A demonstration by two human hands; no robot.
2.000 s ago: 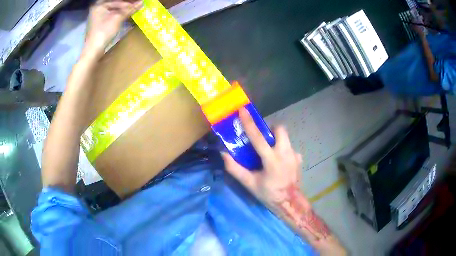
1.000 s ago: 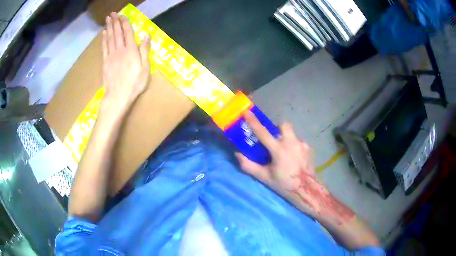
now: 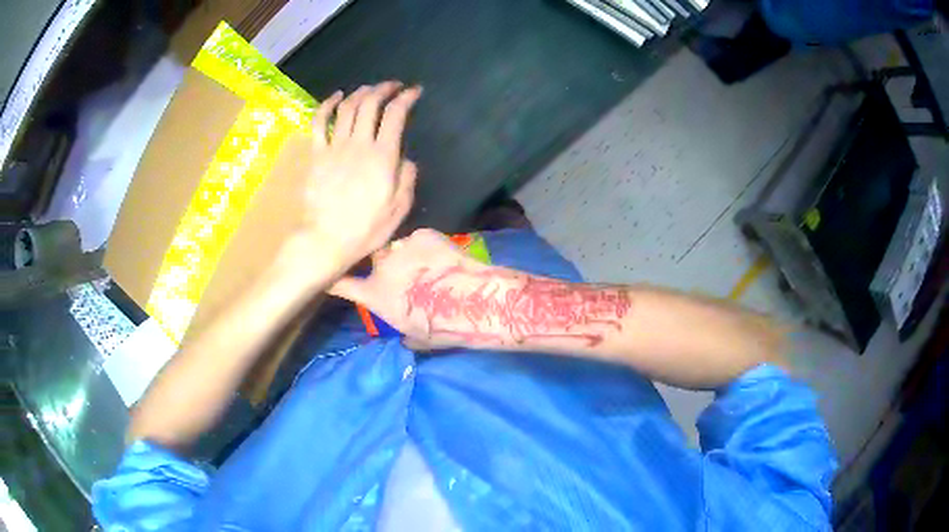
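Observation:
A brown carton (image 3: 156, 192) lies at the left on the dark green bench. Yellow-green printed tape (image 3: 221, 213) runs down its face, and another strip crosses its far edge. My left hand (image 3: 359, 171) lies over that cross strip at the carton's right side, fingers a little apart, nothing gripped. My right hand (image 3: 421, 275) is just below it, close to my body, closed around the tape dispenser (image 3: 383, 325). Most of the dispenser is hidden behind this hand; only bits of orange, blue and yellow-green show.
A stack of white product boxes (image 3: 640, 16) stands at the top edge on the dark bench surface (image 3: 489, 78). A person's blue sleeve (image 3: 843, 19) is at the top right. A black rack (image 3: 853, 218) stands on the floor at right. Label sheets (image 3: 99, 312) lie at the left.
My right hand has moved left and in towards the carton's near right side with the dispenser. My left hand has slid right along the tape. The long taut strip is no longer visible.

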